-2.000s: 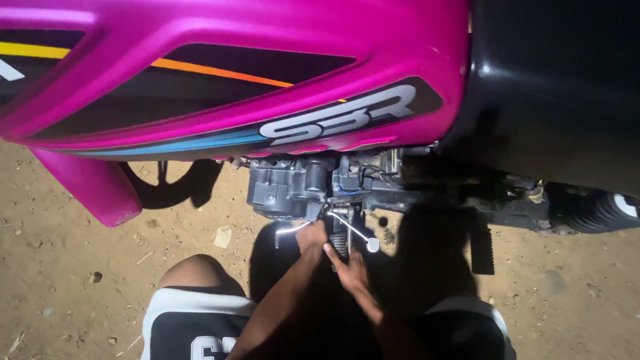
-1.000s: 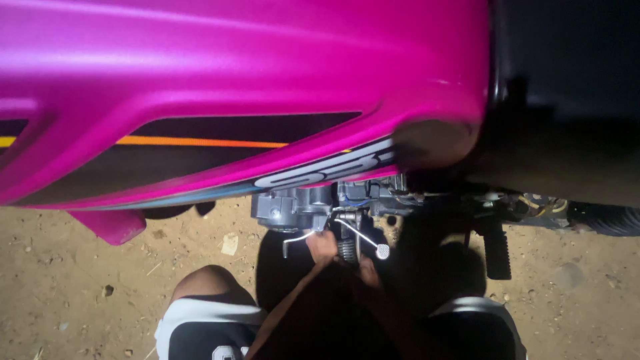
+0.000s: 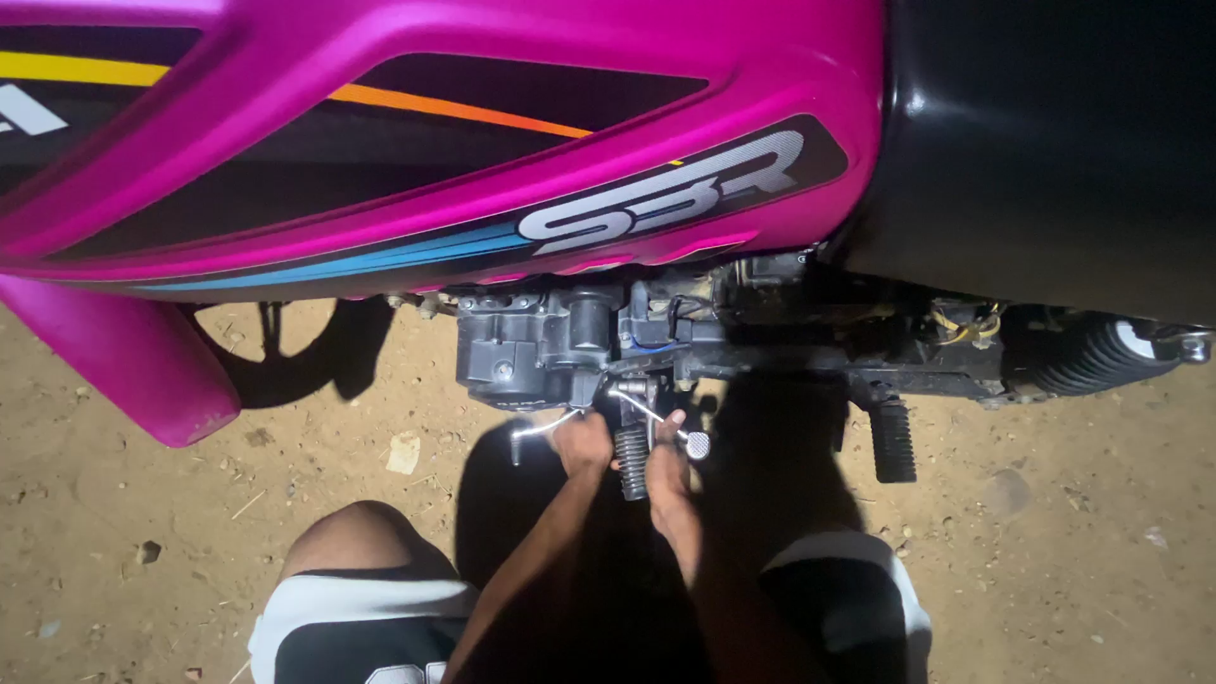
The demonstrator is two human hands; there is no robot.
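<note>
Low beside a magenta motorcycle's engine (image 3: 532, 347), my left hand (image 3: 581, 443) reaches in just left of a ribbed rubber footpeg (image 3: 632, 463), by the bent metal gear lever (image 3: 549, 427). Its fingertips are hidden, so a grip cannot be made out. My right hand (image 3: 671, 475) is on the other side of the footpeg, with its thumb up against the shiny metal pedal arm (image 3: 655, 410) that ends in a round textured pad (image 3: 697, 446). Its other fingers are out of sight behind the footpeg and lever.
Above my hands spans the magenta fuel tank panel (image 3: 798, 66), with the black seat (image 3: 1045, 171) at the right. A rear footpeg (image 3: 893, 442) and a shock absorber (image 3: 1083, 359) sit farther right. My knee (image 3: 366, 541) is at lower left, over sandy ground with small stones.
The view tipped toward the tank and came back. Both hands stay around the footpeg; my right hand, lower along the footpeg a second ago, now has its thumb up at the pedal arm.
</note>
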